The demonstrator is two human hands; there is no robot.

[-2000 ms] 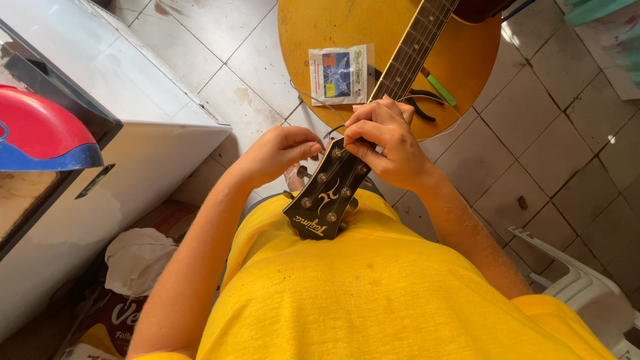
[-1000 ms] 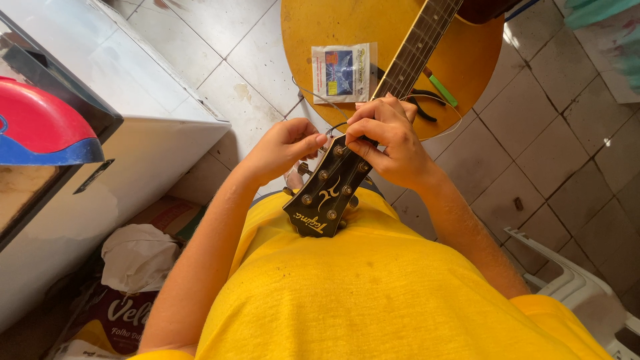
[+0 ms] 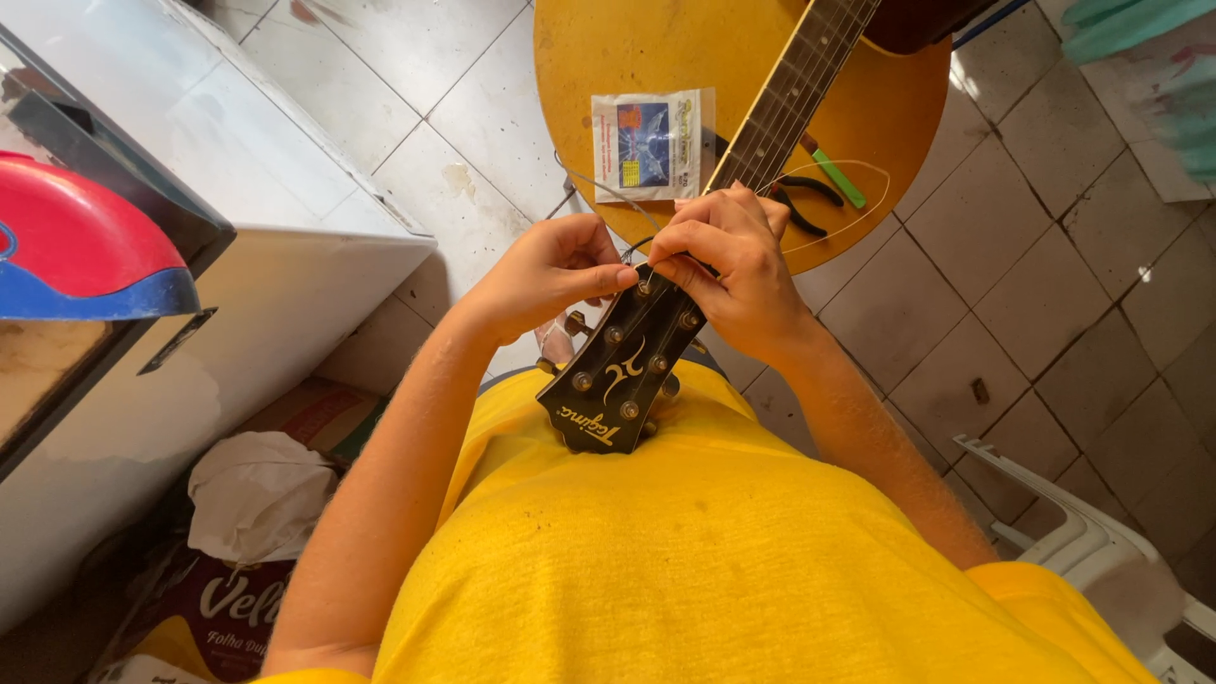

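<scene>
A Tagima guitar's black headstock (image 3: 608, 380) points toward my yellow shirt, its neck (image 3: 793, 90) running up and right over a round wooden table. My left hand (image 3: 556, 275) is at the headstock's upper left edge, thumb and fingertips pinched beside a tuning post, with a thin string at them. My right hand (image 3: 727, 256) lies over the nut end of the neck, its thumb and index finger pinching the string near the same post. A string packet (image 3: 646, 142), black-handled pliers (image 3: 807, 204) and a green-handled tool (image 3: 838, 178) lie on the table. A loose string curves past the pliers.
The round wooden table (image 3: 608, 47) stands ahead of me on a tiled floor. A white appliance (image 3: 313, 190) is at the left, with a red and blue object (image 3: 85, 247) nearer. Bags (image 3: 256, 499) lie at the lower left. A white plastic chair (image 3: 1092, 551) stands at the lower right.
My left hand has shifted slightly about the upper tuning post. The right hand stays over the nut end of the neck.
</scene>
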